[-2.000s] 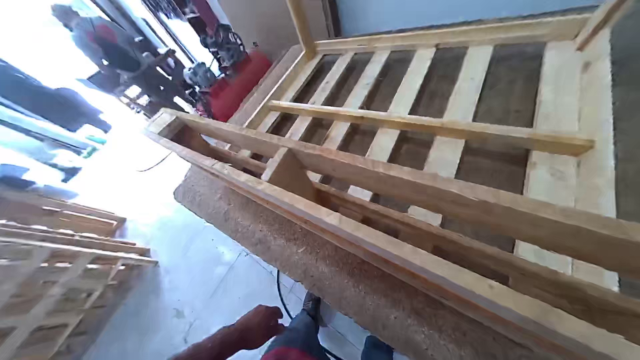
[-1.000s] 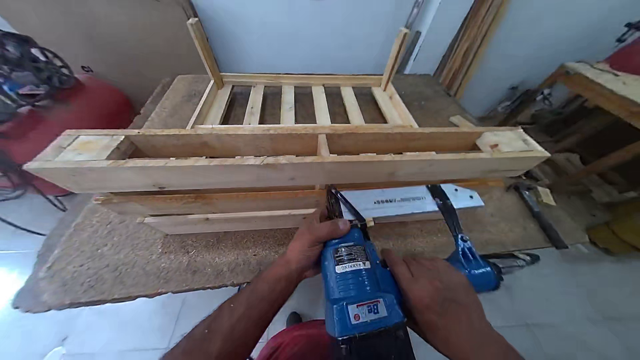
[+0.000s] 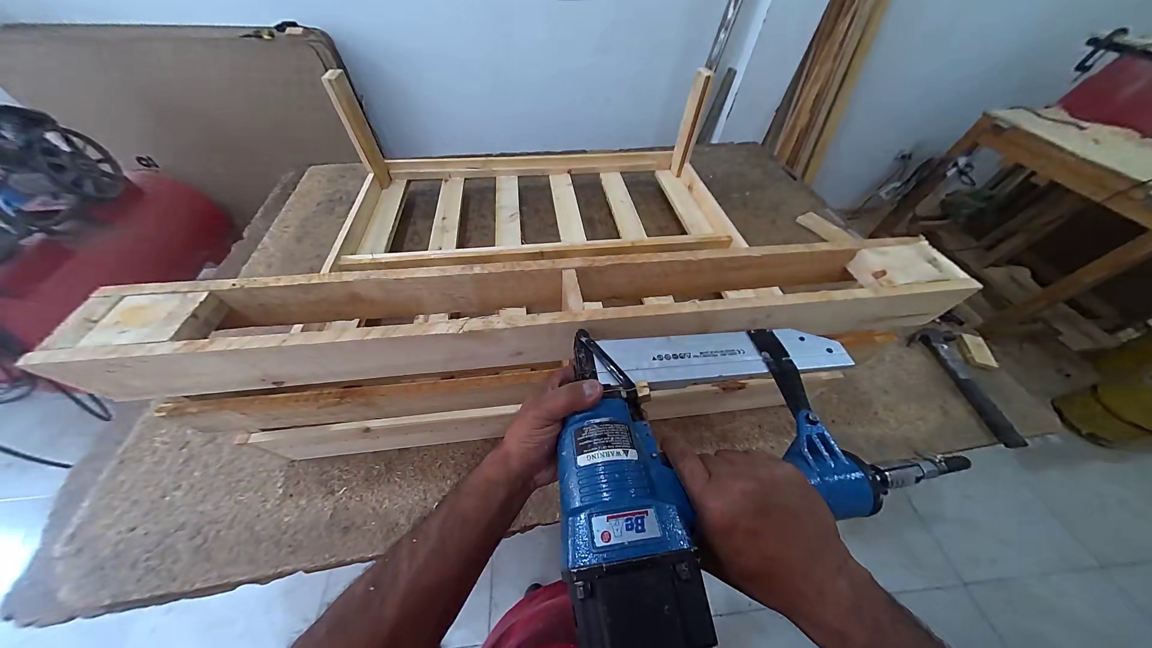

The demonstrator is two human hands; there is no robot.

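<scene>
A blue pneumatic nail gun (image 3: 612, 477) with a silver magazine (image 3: 702, 355) is held in both my hands. My left hand (image 3: 549, 423) is around its front part, thumb near the nose. My right hand (image 3: 760, 504) grips its right side, partly hidden by the body. The nose lies close to the front edge of a long wooden frame (image 3: 468, 335); touch cannot be told. The frame has a centre divider (image 3: 571, 290) and a block at each end. Behind it lies a slatted wooden panel (image 3: 508, 211) with two upright posts.
The frame lies on a worn particleboard tabletop (image 3: 207, 504). A hammer (image 3: 972, 387) rests at the right, beside a small wood offcut (image 3: 977, 351). A red compressor tank (image 3: 135, 243) stands at left, a wooden workbench (image 3: 1071, 171) at right. A black-and-blue air tool fitting (image 3: 922, 471) sticks out at right.
The view has swung a lot since two seconds ago, when one hand was seen holding no nail gun. Between one second ago and now, both hands keep hold of the nail gun by the frame.
</scene>
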